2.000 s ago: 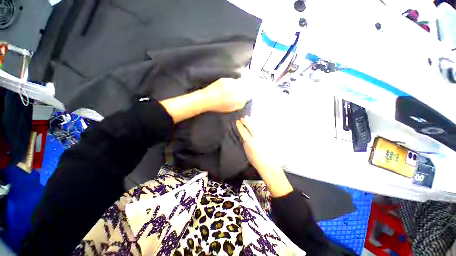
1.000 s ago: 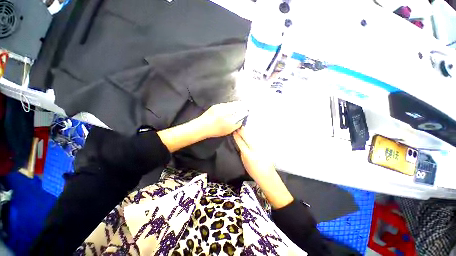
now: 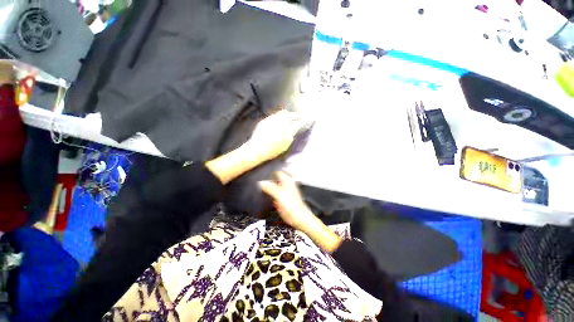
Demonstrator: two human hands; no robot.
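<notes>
A large dark grey cloth [image 3: 208,56] covers the table left of the machine and hangs to my lap. My left hand [image 3: 270,135] lies on the cloth near the needle area, with a small dark piece [image 3: 301,138] at its fingertips; glare hides the exact grip. My right hand [image 3: 286,195] is lower, by the table's front edge over the cloth, fingers partly bent; whether it pinches cloth is unclear. The white sewing machine [image 3: 403,63] with a blue stripe stands ahead, its needle parts [image 3: 337,78] blurred by glare.
Thin metal tools [image 3: 416,122], a black device [image 3: 442,137], a yellow-gold phone [image 3: 491,168] and a dark box [image 3: 535,187] lie at right. Blue crates [image 3: 440,251] and a red one [image 3: 511,289] are below. A grey fan unit [image 3: 44,34] is at far left.
My right hand has moved down and left, away from my left hand. My left hand has shifted slightly up. The view has turned, so the table items sit higher.
</notes>
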